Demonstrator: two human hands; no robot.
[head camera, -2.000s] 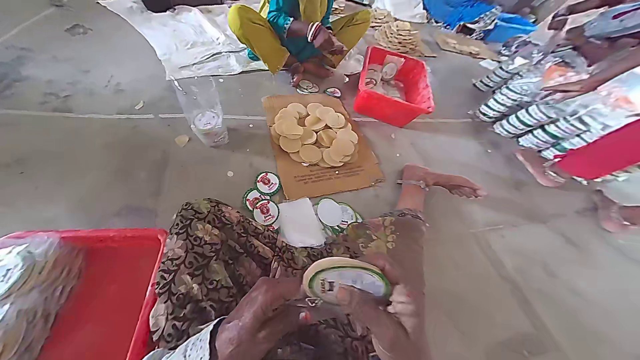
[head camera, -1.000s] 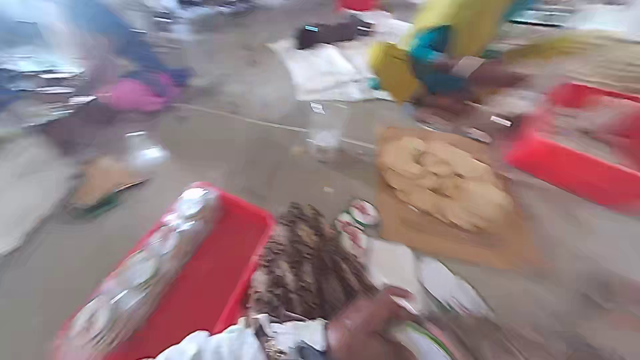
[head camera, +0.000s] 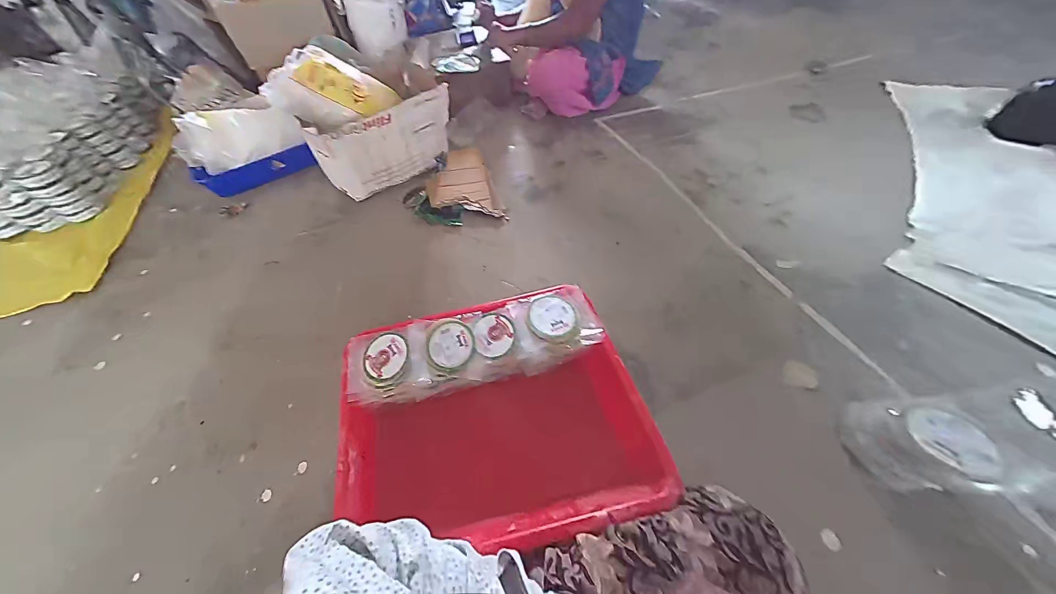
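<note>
Neither my left hand nor my right hand shows; a white dotted sleeve (head camera: 371, 561) and patterned cloth over my leg (head camera: 693, 544) fill the bottom edge. Just beyond them lies a red plastic tray (head camera: 511, 445). Along its far side rest several plastic-wrapped packets with round printed labels, among them one at the left (head camera: 385, 359) and one at the right (head camera: 553, 318). To the right of my leg, a clear plastic bag (head camera: 874, 437) with a round label (head camera: 953, 443) lies on the floor.
Wrapped stacks (head camera: 58, 157) sit on a yellow sheet (head camera: 74, 264) at the left. A blue crate (head camera: 256, 169), an open carton (head camera: 388, 144) and a cardboard scrap (head camera: 466, 181) lie ahead. Beyond them another person (head camera: 569, 49) sits. A white sheet (head camera: 982, 190) is at the right.
The view has swung far to the left. Both hands, which held a round labelled packet of flat discs two seconds ago, are out of sight, as is the cardboard with its pile of discs.
</note>
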